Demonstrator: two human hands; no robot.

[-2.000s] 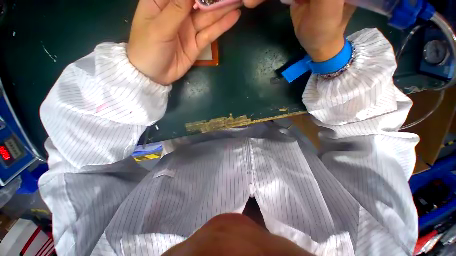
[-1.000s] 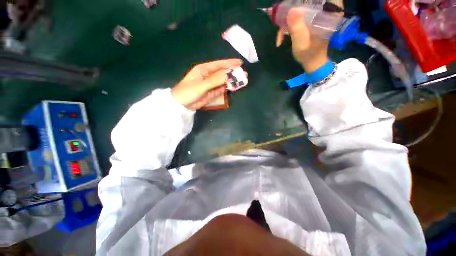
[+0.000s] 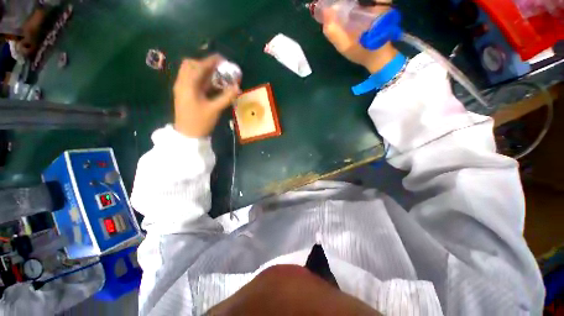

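My left hand (image 3: 199, 99) holds a small whitish housing (image 3: 226, 74) between thumb and fingers, above the mat left of the square plate. Both are blurred, and the inside of the housing cannot be made out. My right hand (image 3: 352, 34) is at the top edge, closed around the dispensing syringe (image 3: 355, 15), whose tip points left and whose blue cap (image 3: 381, 28) joins a clear air hose (image 3: 448, 69). The square plate (image 3: 256, 113), cream with a red-brown border, lies flat. A white folded cloth (image 3: 289, 54) lies between the hands.
Another small housing (image 3: 155, 59) lies beyond my left hand. A blue bench machine (image 3: 93, 203) stands at left with lit displays. A red tray (image 3: 519, 31) and a blue-grey dispenser (image 3: 493, 58) are at upper right. A thin cable (image 3: 234, 166) runs below the plate's left side.
My left hand has moved left with the housing, away from the square plate, uncovering it. My right hand still holds the syringe, now nearer the top edge. The view has shifted.
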